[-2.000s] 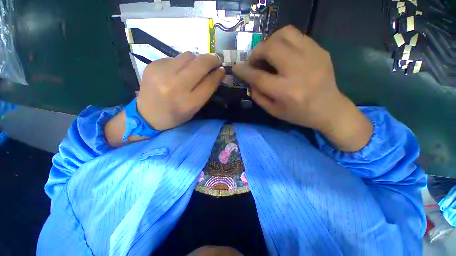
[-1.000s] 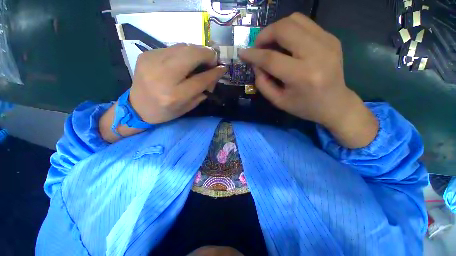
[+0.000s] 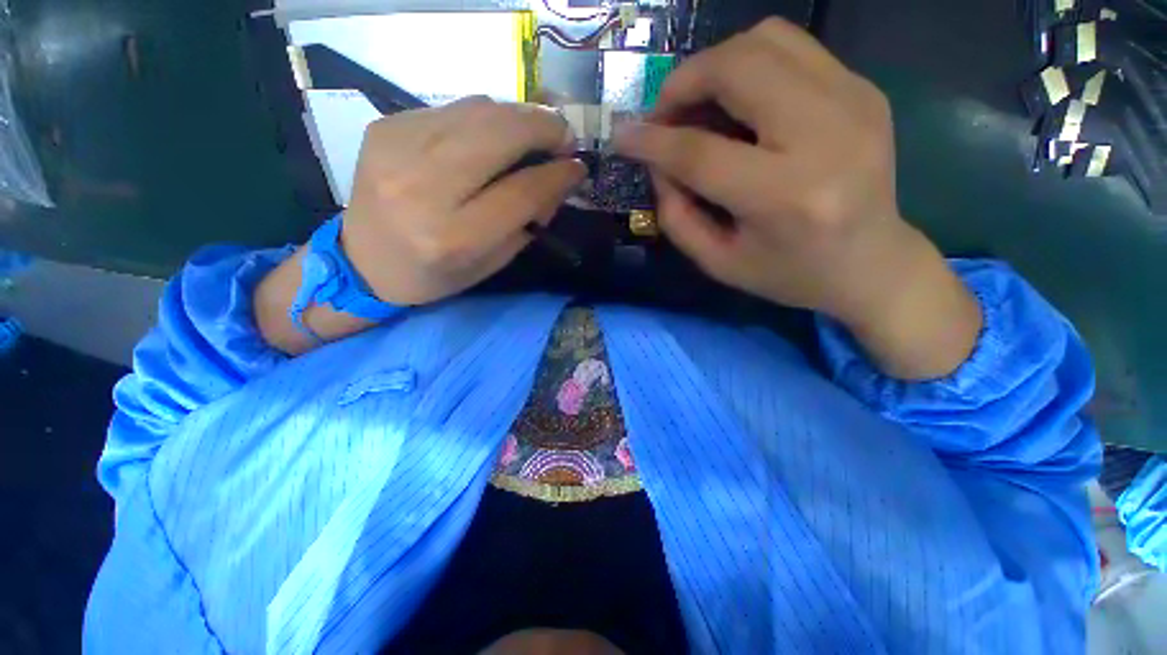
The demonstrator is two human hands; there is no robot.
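Note:
The open tablet unit lies at the top centre, its silver-white battery [image 3: 422, 58] edged by a yellow strip [image 3: 526, 58]. A black flex cable [image 3: 346, 79] crosses the battery and runs under my left hand [image 3: 442, 198]. My left fingers are closed at the main board [image 3: 617, 183]; a dark strip shows between them, and a dark end sticks out below. My right hand [image 3: 787, 179] is over the board's right side, thumb and index fingertips close together. Whether they hold anything is hidden.
A pile of flex cables [image 3: 1081, 96] with cream tabs lies at the upper right on the dark green mat [image 3: 947, 166]. A clear plastic bag [image 3: 19, 141] is at the left edge. A blue wrist strap [image 3: 335, 282] is on my left wrist. A blue sleeve [image 3: 1148, 505] shows at the right edge.
The unit has shifted slightly up and left in view. My right hand has moved a little up and right. A dark strip end now shows below my left fingers.

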